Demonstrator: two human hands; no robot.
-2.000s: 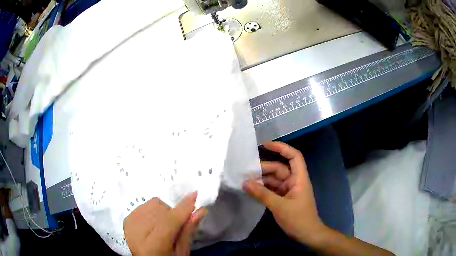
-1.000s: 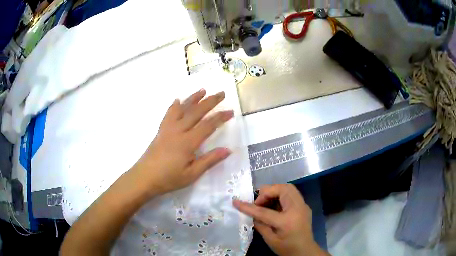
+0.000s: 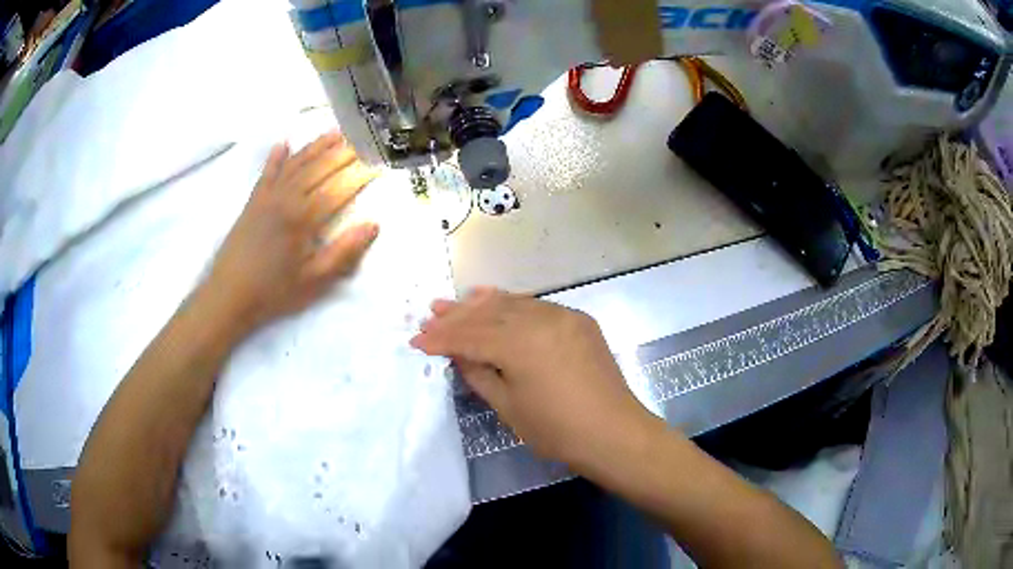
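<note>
The white eyelet fabric (image 3: 333, 411) lies over the machine bed (image 3: 600, 211) and table and hangs over the front edge. Its right edge runs up to the presser foot and needle (image 3: 420, 178) of the sewing machine (image 3: 533, 45). My left hand (image 3: 300, 228) lies flat on the cloth, left of the needle, fingers spread. My right hand (image 3: 522, 361) is at the fabric's right edge in front of the needle, thumb and fingertips on the edge. Its underside is hidden, so a pinch cannot be told.
Red-orange scissor loops (image 3: 601, 91) and a black phone (image 3: 766, 183) lie on the bed. A ruler strip (image 3: 778, 339) runs along the front edge. Cream strips (image 3: 955, 245) and a grey-lilac cloth (image 3: 905, 456) hang at the right. A control panel (image 3: 939, 56) is upper right.
Both hands have moved up towards the needle, and the right one has come onto the table at the fabric edge. The cloth's eyelet end has moved up. The view shows more of the machine head.
</note>
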